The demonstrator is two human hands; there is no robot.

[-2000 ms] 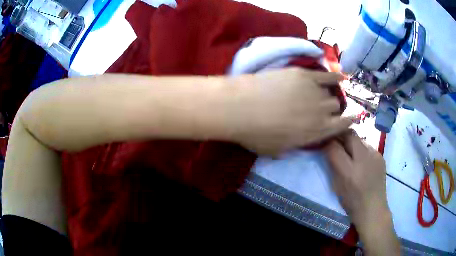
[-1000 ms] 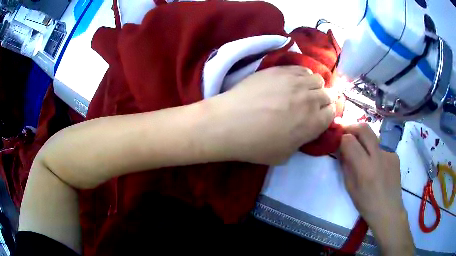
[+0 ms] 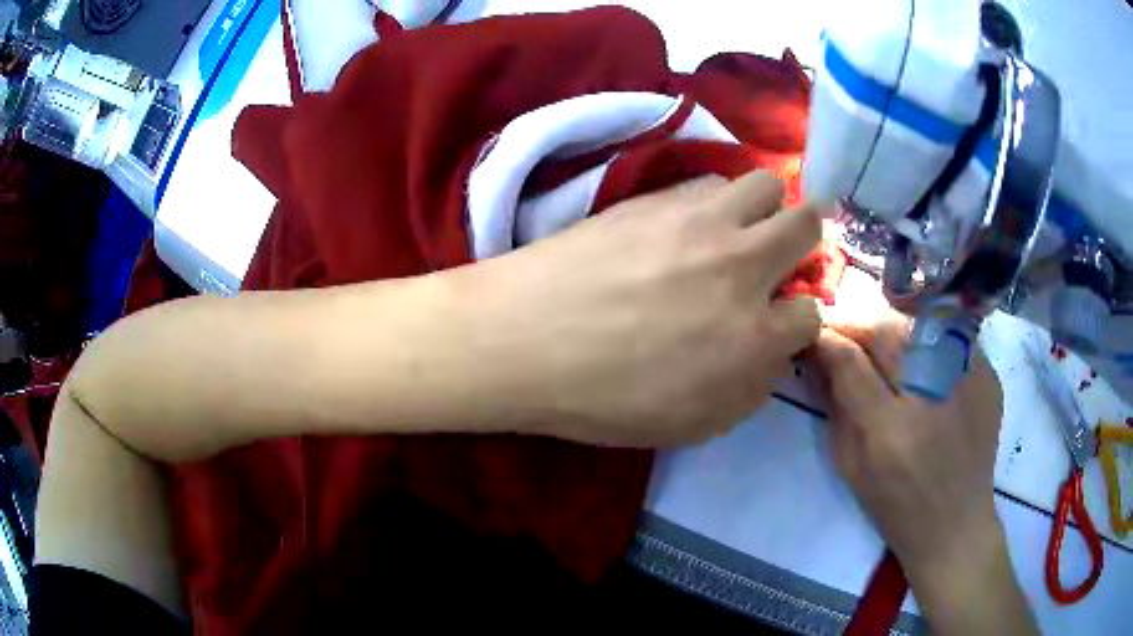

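Observation:
A dark red garment (image 3: 485,75) lies bunched on the white table and hangs over its front edge. A curved white strip (image 3: 512,168) shows inside its red curve. My left hand (image 3: 677,311) reaches across from the left, its fingers gripping the red fabric beside the lit needle area. My right hand (image 3: 913,416) is low beside the needle, its fingertips at the fabric edge and partly behind a grey knob. The sewing machine head (image 3: 913,112) stands over the fabric. The needle tip is lost in glare.
Snips with a red-orange handle (image 3: 1073,537) and a yellow one lie at the right among scraps. A ruler strip (image 3: 733,584) runs along the table's front edge, with a red band (image 3: 880,599) over it. Another machine (image 3: 100,106) stands at upper left.
Over two seconds the garment has turned and shifted left, showing more of the white strip. My left hand has moved slightly lower, still at the needle area with the fabric.

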